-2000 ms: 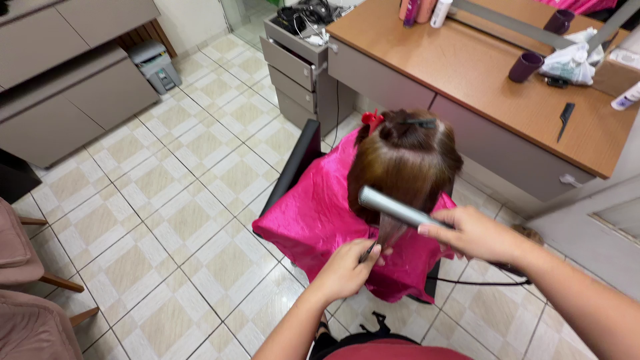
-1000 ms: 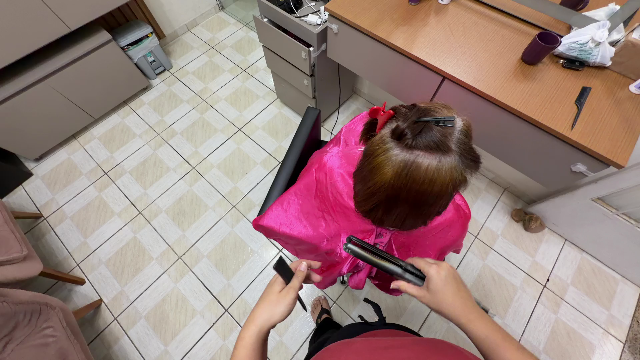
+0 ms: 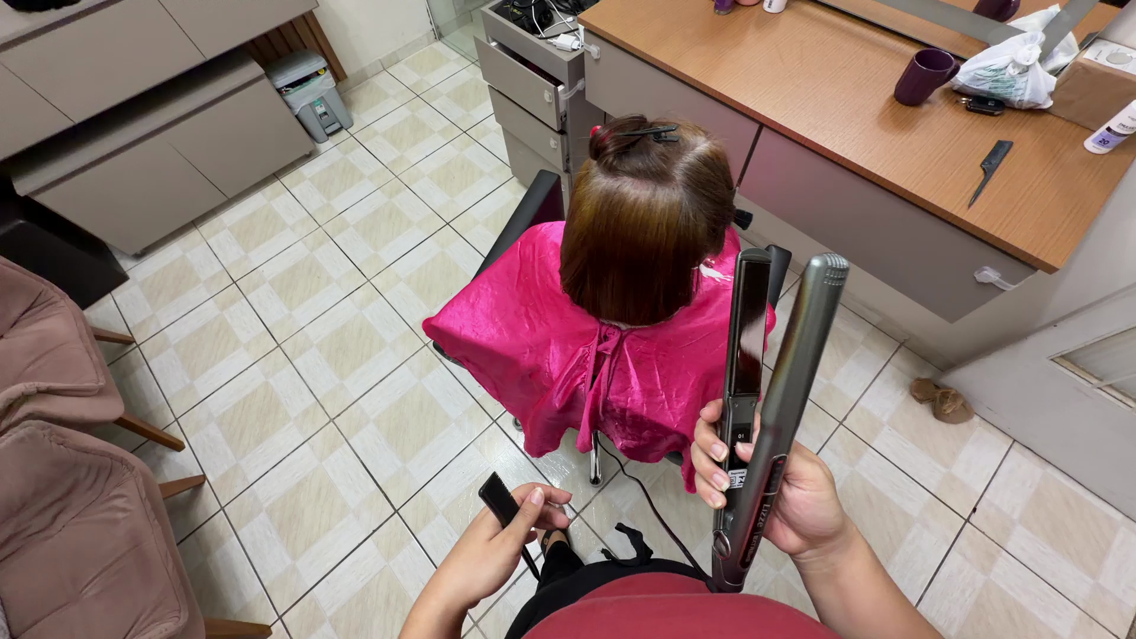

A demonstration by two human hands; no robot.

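My right hand (image 3: 794, 497) grips a grey Lizze hair straightener (image 3: 785, 382) near its hinge, held upright with its plates apart. A black comb (image 3: 499, 497) is in my left hand (image 3: 497, 541), between thumb and fingers, low in front of me. Beyond both hands a person sits facing away, with smooth brown hair (image 3: 621, 240) hanging straight. Part of the hair is gathered on top with a black hair clip (image 3: 652, 134). A pink salon cape (image 3: 568, 355), tied at the back, covers the person's shoulders. Neither hand touches the hair.
A wooden counter (image 3: 799, 80) holds a purple mug (image 3: 925, 76), a plastic bag (image 3: 1007, 75) and a tail comb (image 3: 990, 171). Open drawers (image 3: 524, 84) stand beside it. Brown padded chairs (image 3: 53, 355) are at left. The straightener's cord (image 3: 652, 510) hangs near my legs.
Two seconds ago both hands were at the hair with the straightener. They have since drawn back from it. The straightener has turned upright and its plates have opened.
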